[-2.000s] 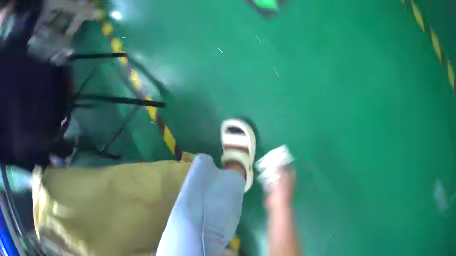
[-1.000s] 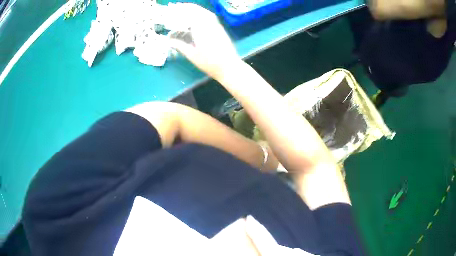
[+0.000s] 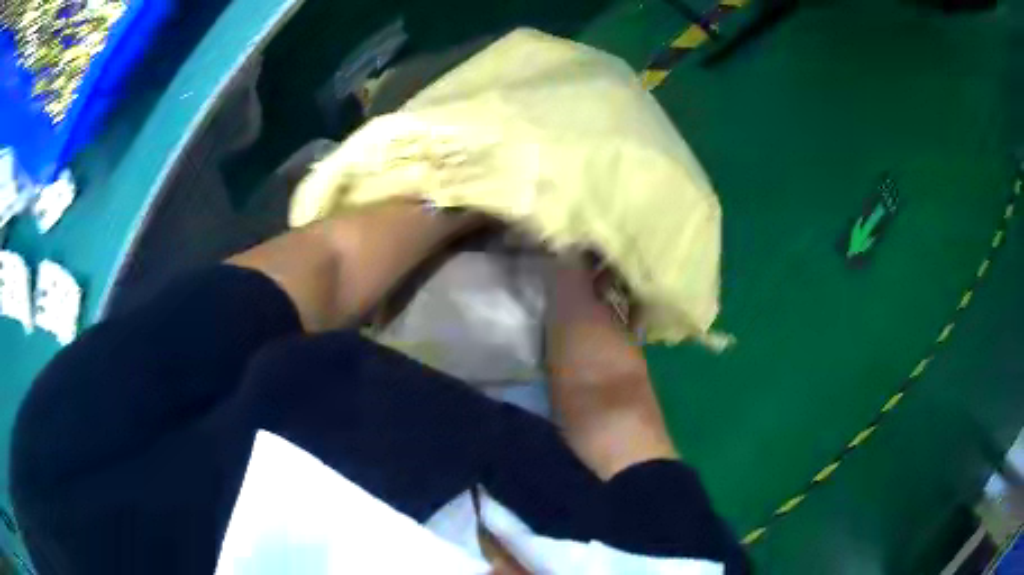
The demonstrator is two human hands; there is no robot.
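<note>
A pale yellow woven sack [image 3: 561, 135] stands in front of my lap, its rough-edged mouth towards me. A whitish inner liner [image 3: 472, 315] shows in its opening. Both my forearms reach into the mouth, the left from the left side and the right from below. Both hands are hidden inside the sack, so what they hold cannot be seen. The sack's contents are hidden too.
A curved green bench [image 3: 168, 146] runs along the left. On it are a blue bin [image 3: 107, 84] of gold metal pieces and several white plates [image 3: 56, 301]. The green floor has a green arrow [image 3: 865, 230] and yellow-black tape [image 3: 910, 376].
My arms have gone into the sack; one hand was at the white pile on the bench before. The sack now lies closer and more central in view. The view has turned towards the floor.
</note>
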